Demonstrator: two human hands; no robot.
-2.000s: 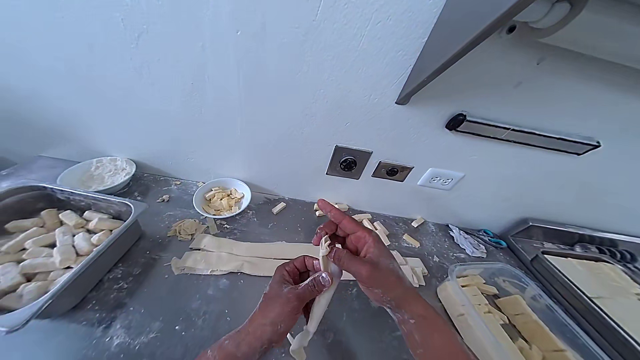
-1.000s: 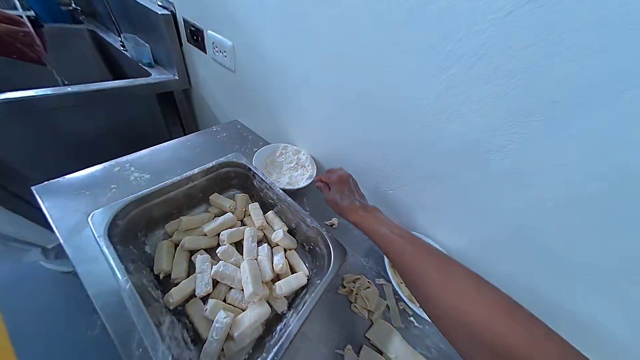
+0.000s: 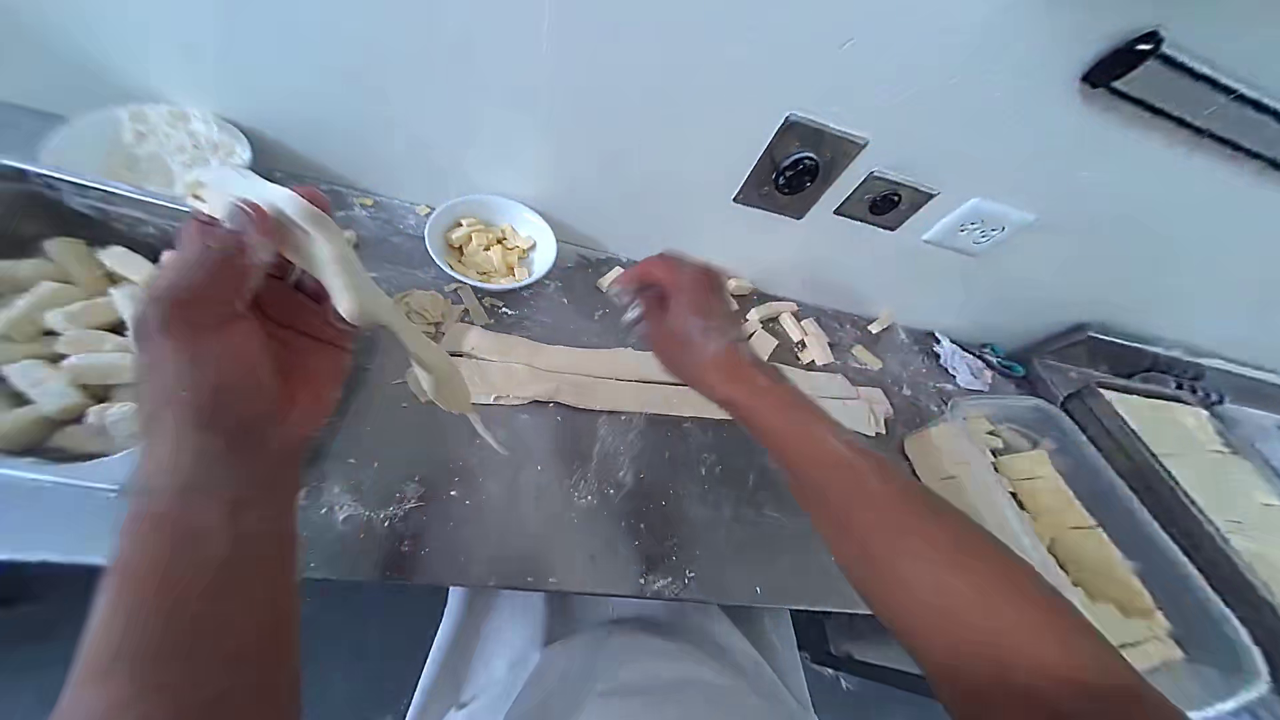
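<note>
My left hand [image 3: 250, 300] is raised beside the steel pan, gripping a floury dough strip [image 3: 345, 280] whose loose end hangs down to the right. Blurred by motion, my right hand [image 3: 680, 315] is over the far edge of two long flat dough strips [image 3: 590, 390] on the steel table; whether it holds anything cannot be told. Small cheese sticks [image 3: 785, 325] lie scattered just right of it. A white bowl [image 3: 540, 250] of cheese pieces stands between my hands, with dough scraps [image 3: 430, 310] in front of it.
At the left a steel pan [image 3: 60, 470] holds several wrapped dough rolls, with a bowl of flour [image 3: 85, 150] behind it. On the right stand a clear plastic tub [image 3: 1235, 620] of cheese slabs and a metal tray [image 3: 1110, 425]. The wall with outlets [image 3: 797, 172] bounds the far side.
The view swung left to the pan and back. Two seconds ago both hands were together at a dough strip; now they are apart, and the left hand with dough is by the pan.
</note>
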